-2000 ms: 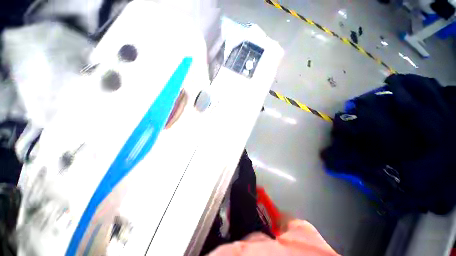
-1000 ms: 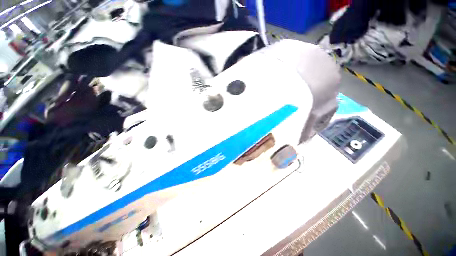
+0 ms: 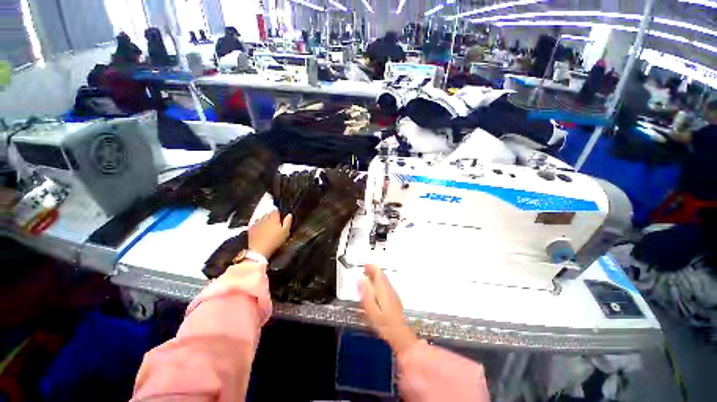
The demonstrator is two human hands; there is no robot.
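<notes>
Dark brown-black cut pieces (image 3: pixel 314 247) lie fanned in a bundle on the white table, left of the sewing machine's needle end. My left hand (image 3: pixel 270 233) rests on the upper left part of the bundle, fingers over the cloth; whether it grips a piece is not clear. My right hand (image 3: pixel 379 297) is at the table's front edge, just below the needle area, with nothing seen in it. The white sewing machine (image 3: pixel 487 206) with a blue stripe and "JACK" lettering stands to the right. Its presser foot area (image 3: pixel 383 228) shows no cloth under it.
A neighbouring machine's grey motor end (image 3: pixel 110 161) stands at left. More dark pieces (image 3: pixel 236 169) lie behind and left of the bundle. White-and-black cut pieces (image 3: pixel 472 118) are heaped behind the machine. A control panel (image 3: pixel 615 300) sits at the table's right end. Ruler tape (image 3: pixel 503 333) lines the front edge.
The view has swung from close over the machine and aisle floor to facing the table. Both hands and the dark bundle now show; neither hand was visible one second ago.
</notes>
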